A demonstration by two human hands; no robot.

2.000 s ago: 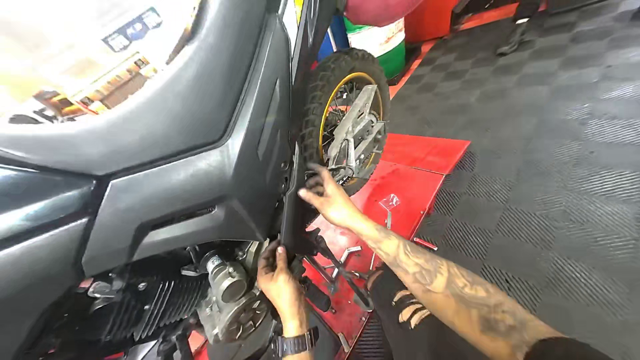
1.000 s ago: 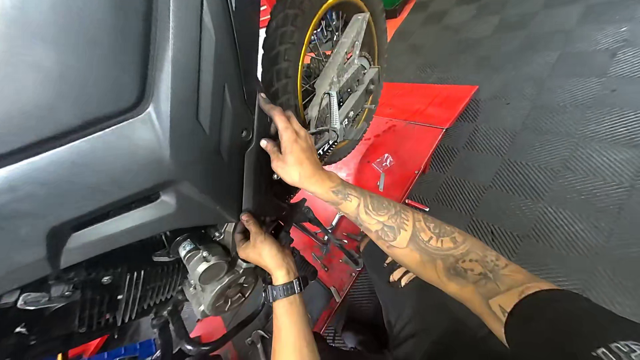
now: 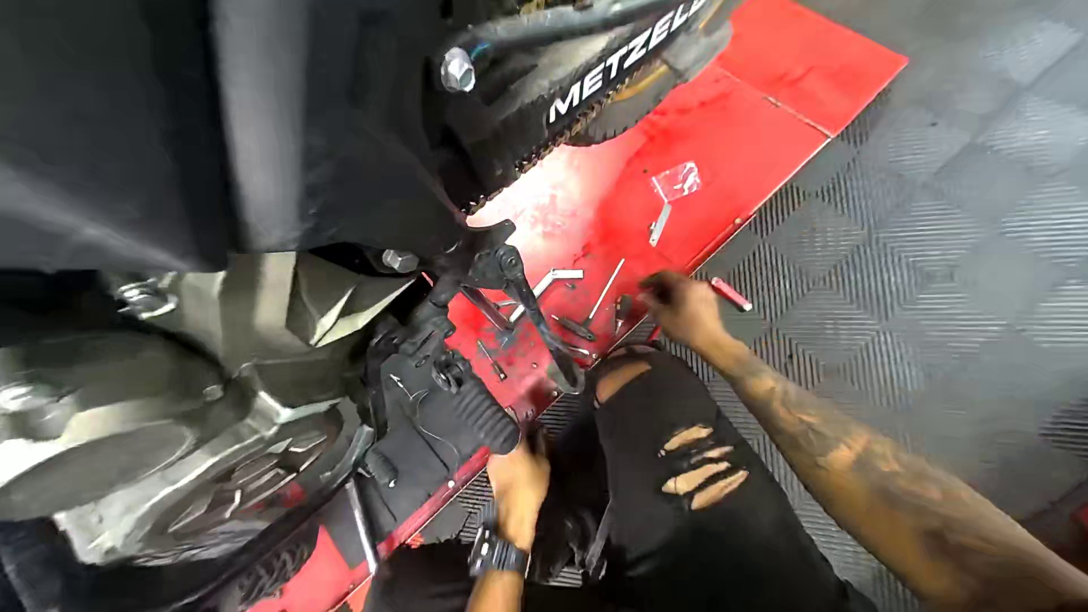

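Note:
My right hand (image 3: pixel 684 310) is over the edge of the red lift platform (image 3: pixel 680 204), near a T-handle tool (image 3: pixel 595 310) and a small dark piece by its fingertips; whether it holds anything is unclear. My left hand (image 3: pixel 520 472), with a watch on the wrist, is low at the platform's edge, beside the motorcycle's ribbed footpeg (image 3: pixel 489 412); its fingers are partly hidden. A silver L-shaped wrench (image 3: pixel 544 289), a small socket tool (image 3: pixel 492 360), a flat metal strip (image 3: pixel 660 223) and a small clear plastic bag (image 3: pixel 677 180) lie on the platform.
The motorcycle's dark side panel (image 3: pixel 340 127) and engine (image 3: pixel 212 425) fill the left. Its side stand (image 3: pixel 540 327) hangs over the tools. A red-handled object (image 3: pixel 732 294) lies on the grey tiled floor (image 3: pixel 918 323). My knee is against the platform edge.
Both hands have left the motorcycle's side panel and come down to the edge of the red platform. The view has swung down and closer to the platform.

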